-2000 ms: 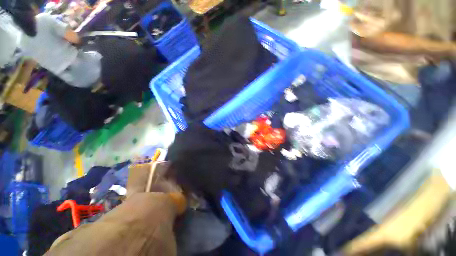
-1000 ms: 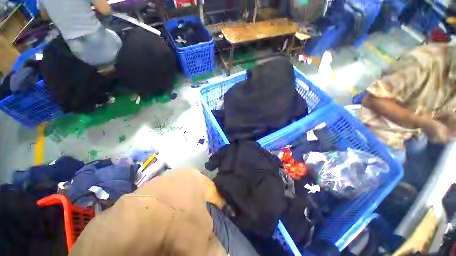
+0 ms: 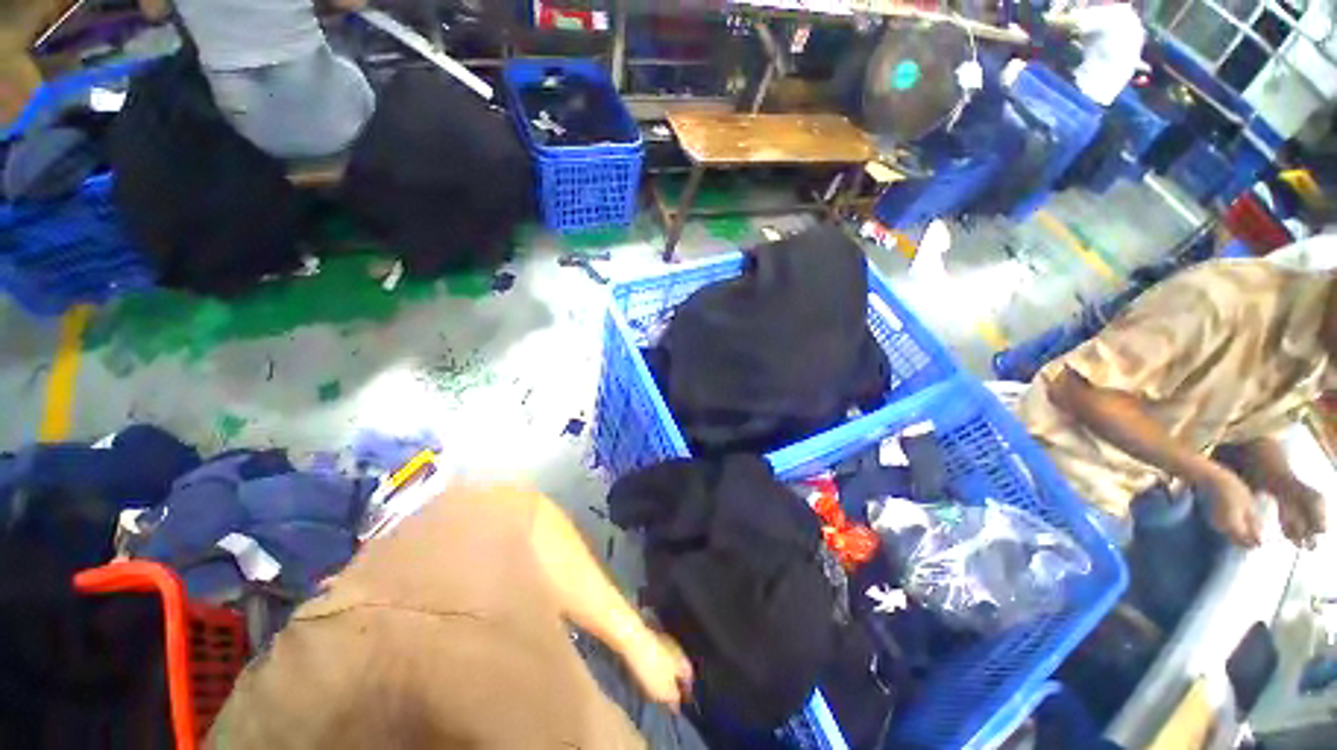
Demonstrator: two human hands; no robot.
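Observation:
My left arm in a tan sleeve fills the bottom left. My left hand [image 3: 666, 677] is small and blurred at the bottom centre, over grey trousers and beside the black cloth; its finger pose and any grip are unclear. The black cloth [image 3: 741, 579] hangs in a heap over the near-left side of a blue basket [image 3: 1092, 564]. Inside are a clear plastic bag [image 3: 997, 564], an orange-red scrap [image 3: 846, 539] and dark cloth. Another black pile [image 3: 777, 344] fills the blue basket behind. My right hand is out of the picture.
A red-rimmed basket [image 3: 179, 645] and navy cloth [image 3: 271, 513] lie at left. A person in a patterned shirt [image 3: 1173, 366] works at right by a white table. A wooden bench [image 3: 770, 139], a fan and blue baskets stand behind.
The view has steadied and shifted, showing more of the back and right. My left forearm and hand now show clear of the black cloth. The person at right shows more fully, both hands visible.

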